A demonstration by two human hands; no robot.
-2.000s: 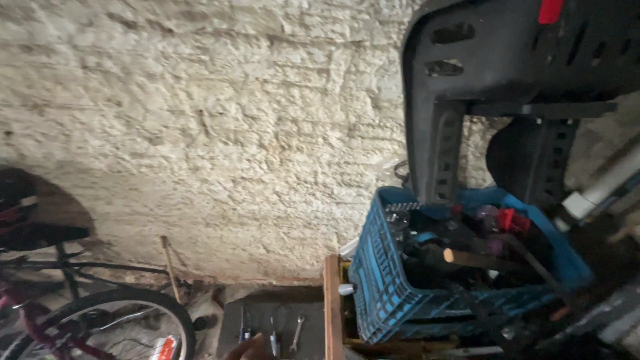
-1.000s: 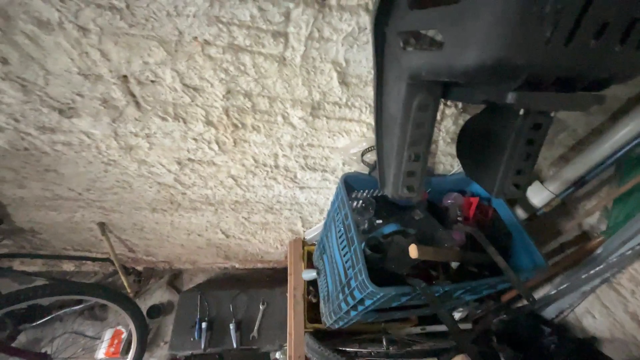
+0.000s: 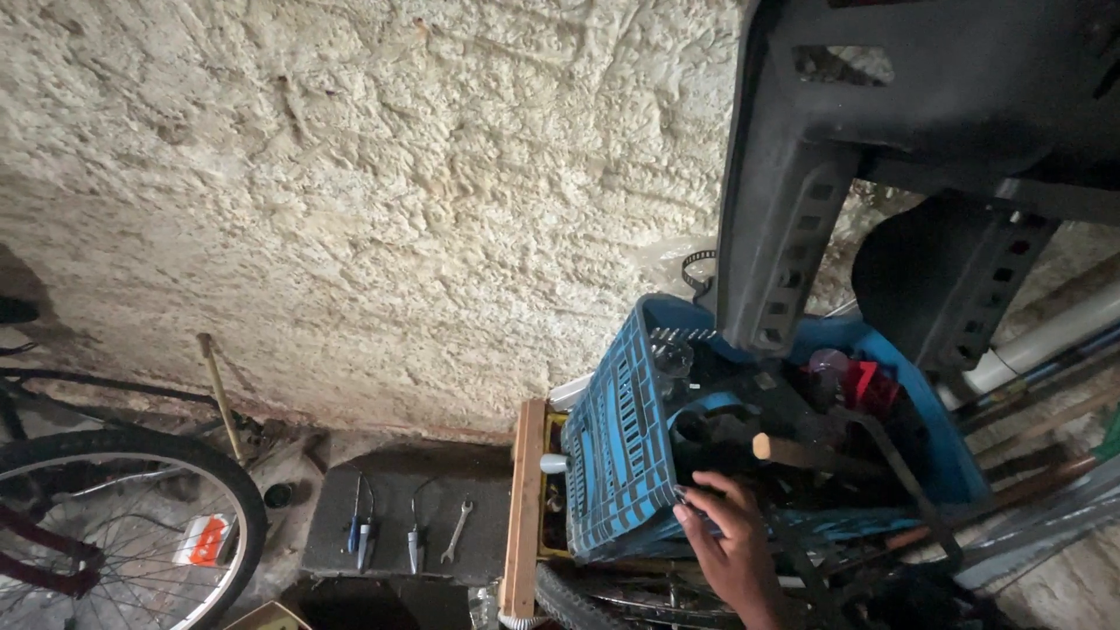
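Note:
My right hand (image 3: 731, 547) reaches in from the bottom, its thumb and fingertips at the near corner of a blue plastic crate (image 3: 617, 437). A small dark thing shows at the fingertips; whether they pinch it or the crate's rim is unclear. The crate stands tilted and holds black items, a red item (image 3: 869, 388) and a wooden handle (image 3: 774, 448). My left hand is out of view. On a dark mat (image 3: 477, 477) to the left lie an open-end wrench (image 3: 457, 531) and two slim tools with cables, one blue (image 3: 354, 534) and one grey (image 3: 415, 551).
A black plastic seat-like frame (image 3: 787, 201) hangs over the crate. A wooden board (image 3: 523, 507) stands at the crate's left. At far left is a bicycle wheel (image 3: 254, 525). Pipes and poles (image 3: 1041, 350) lean at right, against a rough whitewashed wall (image 3: 394, 192).
My right hand has come into view at the crate's near corner; one second ago no hand showed there. The view has shifted, with the crate and mat nearer the middle than two seconds ago.

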